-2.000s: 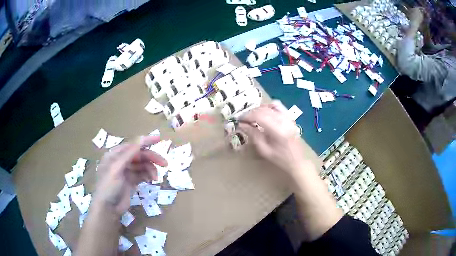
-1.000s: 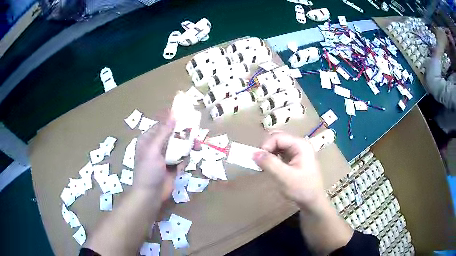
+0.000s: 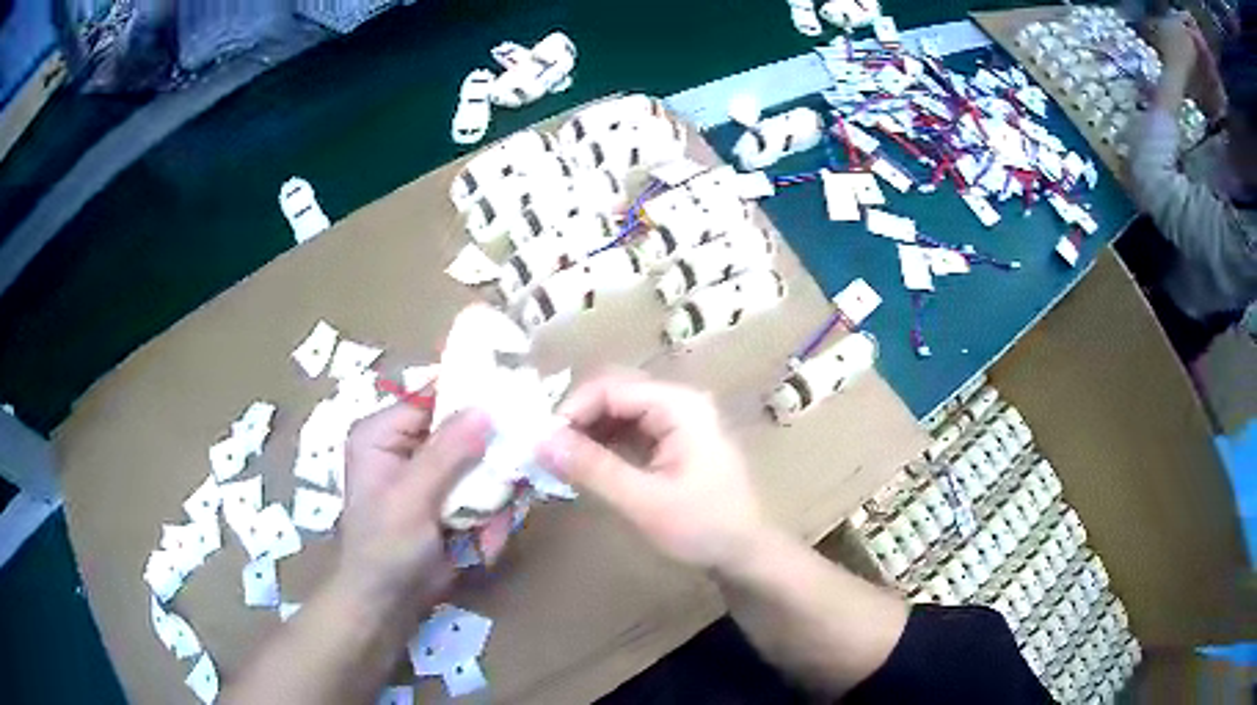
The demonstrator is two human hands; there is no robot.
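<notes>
My left hand [image 3: 400,503] holds a cream car-shaped housing [image 3: 480,344] at the centre-left of the head view. Red wires [image 3: 403,391] stick out at its left side. My right hand [image 3: 655,455] is at the housing's right side, its thumb and fingertips at a white piece on it; glare and blur hide whether they grip it. Scattered white squares [image 3: 257,519] lie on the cardboard sheet [image 3: 193,361] at the left. Another housing [image 3: 824,375] lies at the sheet's right edge, with a wired white square [image 3: 856,300] beside it.
Grouped housings [image 3: 586,289] stand at the sheet's upper middle. Wired parts [image 3: 951,138] are heaped on the green surface at the upper right. An open carton [image 3: 1119,372] with packed housings [image 3: 986,551] is at the lower right. Another person's arm [image 3: 1172,165] shows at the far right.
My left hand picked up the housing between the first two frames. Since then, my right hand has moved left from holding the wired white pad out to the side, and now meets the housing.
</notes>
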